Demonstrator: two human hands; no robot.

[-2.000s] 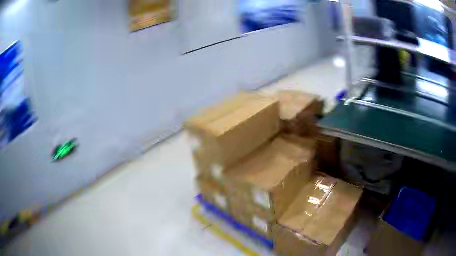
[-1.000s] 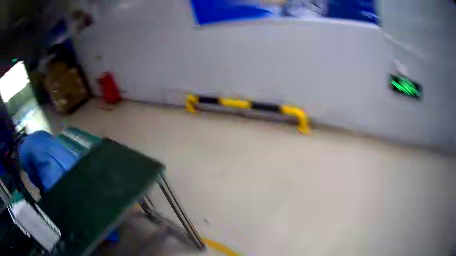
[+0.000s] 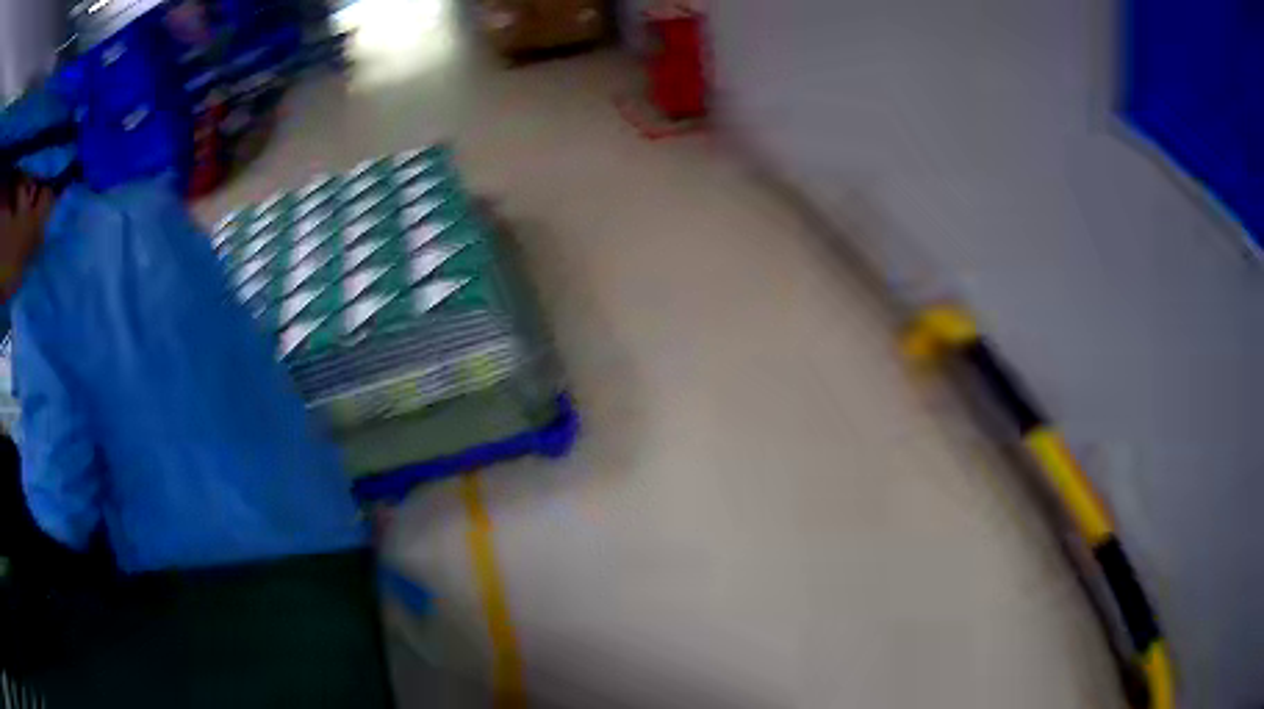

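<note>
Neither my left hand nor my right hand is in the picture. Nearest in front of me, at the lower left, is the end of a dark green bench (image 3: pixel 208 630). Another person in a blue coat and blue cap (image 3: pixel 180 402) is beside it at the left edge. Beyond the person stands a pallet stack (image 3: pixel 416 346) with a green and white patterned top, on a blue base. The view is blurred.
A yellow and black floor barrier (image 3: pixel 1067 485) runs along the grey wall (image 3: pixel 943 166) at the right. A red object (image 3: pixel 677 63), like an extinguisher, and a brown carton (image 3: pixel 548 25) stand at the back. A yellow line (image 3: pixel 488 582) marks the pale floor.
The view has swung from the stacked cartons, past the wall, to the bench end. The person in blue and the pallet stack now show more fully. The barrier has shifted to the right.
</note>
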